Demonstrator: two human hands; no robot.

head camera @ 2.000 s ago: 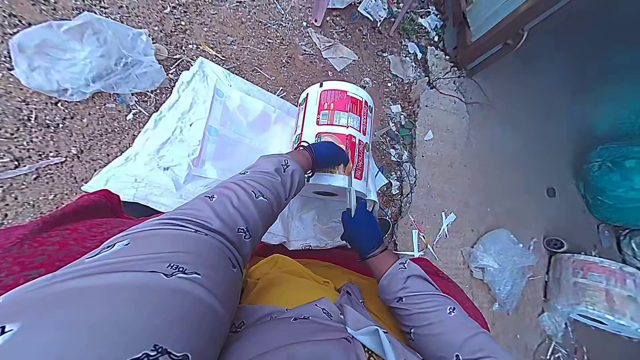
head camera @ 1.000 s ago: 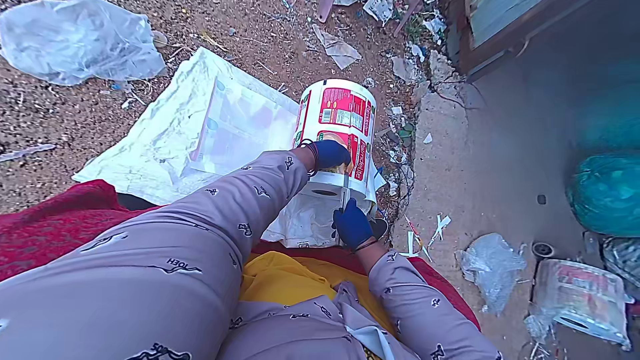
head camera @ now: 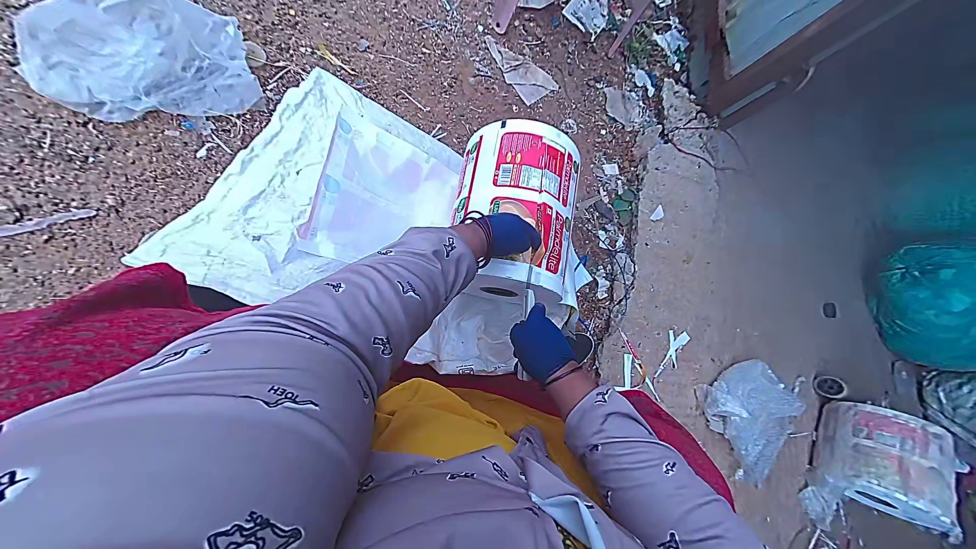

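A large roll of red and white printed packaging film lies on a white woven sack, its hollow core facing me. My left hand, in a blue glove, rests on the printed face of the roll near its close edge. My right hand, also gloved in blue, is closed around a thin, light-coloured tool, which points up at the roll's near rim; its exact kind is unclear. A flat sheet of translucent film lies on the sack left of the roll.
A crumpled plastic bag lies on gravel at upper left. Right of the roll runs a concrete edge with litter. At lower right are clear plastic wrap, another wrapped roll and a teal plastic bundle.
Both hands stay at the near rim of the roll, the left on its face and the right below with the tool. Only small shifts show.
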